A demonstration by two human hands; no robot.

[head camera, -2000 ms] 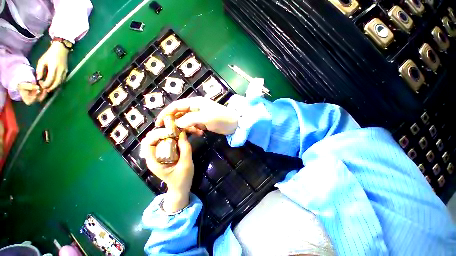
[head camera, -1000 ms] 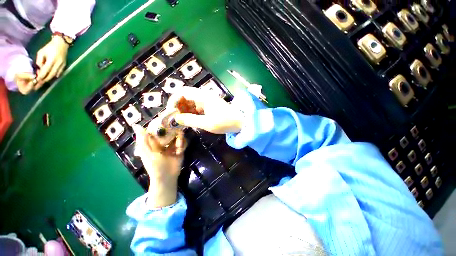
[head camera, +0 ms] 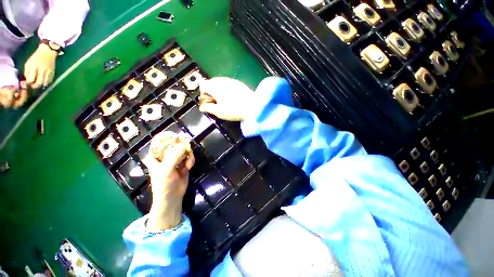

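A shiny black blister tray (head camera: 216, 144) lies under my hands. Several square cream-gold units with round black centres (head camera: 174, 98) sit in its two far rows. My left hand (head camera: 170, 162) is curled above the middle of the tray. A pale rounded shape shows at its fingers, but blur hides whether this is a unit. My right hand (head camera: 227, 100) is low over the tray's far right edge, with its fingertips bent down at the end of the second row. What lies under or between these fingers is hidden.
Stacked black trays (head camera: 287, 59) rise at the right, with gold units (head camera: 376, 58) on top. A tray of smaller parts (head camera: 432, 181) is below them. Small black parts (head camera: 111, 64) lie on the green bench (head camera: 54, 184). A patterned phone (head camera: 77, 260) is lower left. Another person's hands (head camera: 39, 66) are upper left.
My hands have moved apart. My right hand has gone up and right to the tray's edge; my left has lowered slightly and curled. The camera view has shifted, moving the trays left in the picture.
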